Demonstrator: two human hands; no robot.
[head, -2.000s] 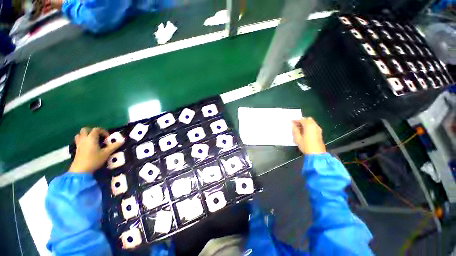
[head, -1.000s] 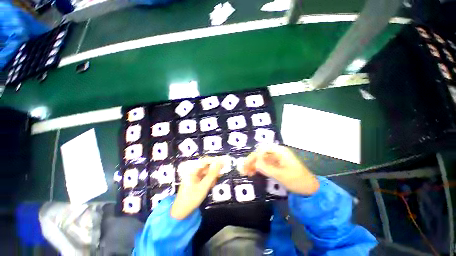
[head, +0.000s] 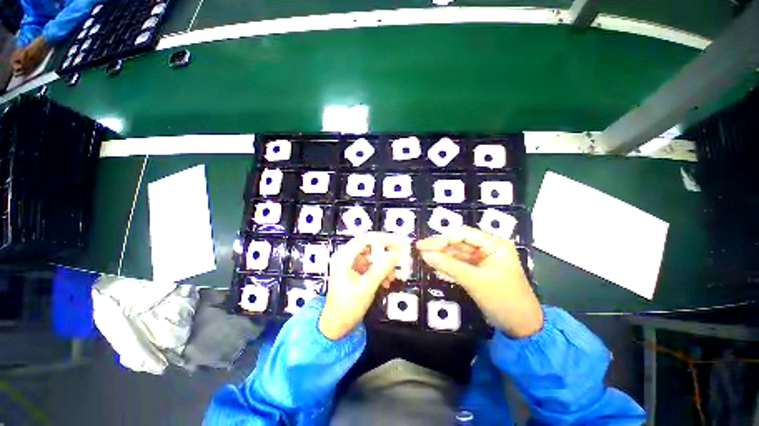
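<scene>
A black blister tray (head: 319, 153) lies in front of me with white square housings (head: 360, 185) that have dark round centres, one in most pockets. The second pocket of the far row is empty. My left hand (head: 358, 280) is over the near middle of the tray, its fingers closed around a white housing (head: 403, 256), partly hidden by the fingers. My right hand (head: 487, 274) is just right of it, thumb and fingertips pinched together close to the housing's edge. Whether a tiny piece is between the right fingertips cannot be made out. The hands cover several pockets.
White sheets lie left (head: 181, 223) and right (head: 601, 233) of the tray. A green belt (head: 433, 83) with pale rails runs behind, with small dark units (head: 180, 58) on it. Black stacks stand at both sides, a pole at right, cloth (head: 146, 320) lower left, a coworker's hands (head: 30, 56) upper left.
My left hand has left the tray's far left corner, where a pocket is now empty. My right hand has left the right sheet. Both hands have come together over the tray. The view has turned.
</scene>
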